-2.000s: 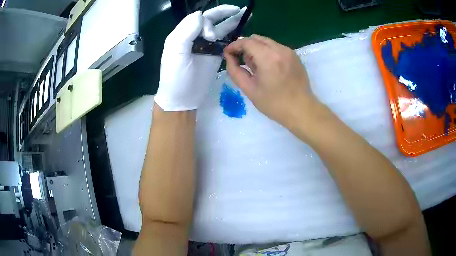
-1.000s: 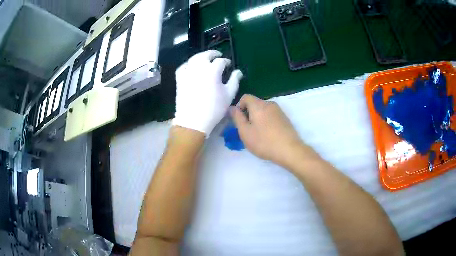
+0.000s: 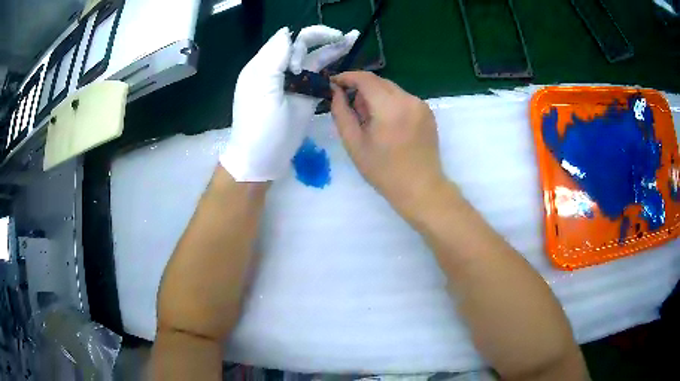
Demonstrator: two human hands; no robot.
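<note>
My left hand (image 3: 262, 111), in a white glove, holds a dark phone middle frame (image 3: 309, 84) at its camera end, where small orange-gold marks show. The frame's dark side rail runs up and right past the gloved fingers. My bare right hand (image 3: 388, 138) has thumb and index fingertips pressed together at the frame's end; whether they pinch a small piece cannot be seen. A loose pile of blue pieces (image 3: 312, 163) lies on the white foam sheet (image 3: 358, 298) just below and between my hands.
An orange tray (image 3: 555, 249) with a large blue heap (image 3: 608, 160) is at right. More frames (image 3: 504, 73) lie on the green conveyor (image 3: 432, 45) beyond. At left are a white fixture plate (image 3: 160, 37) holding frames and a cream end plate (image 3: 88, 123).
One second ago my left hand was reaching over a frame on the conveyor; now it holds a frame up. My right fingers have moved from beside the blue pile to the frame's end.
</note>
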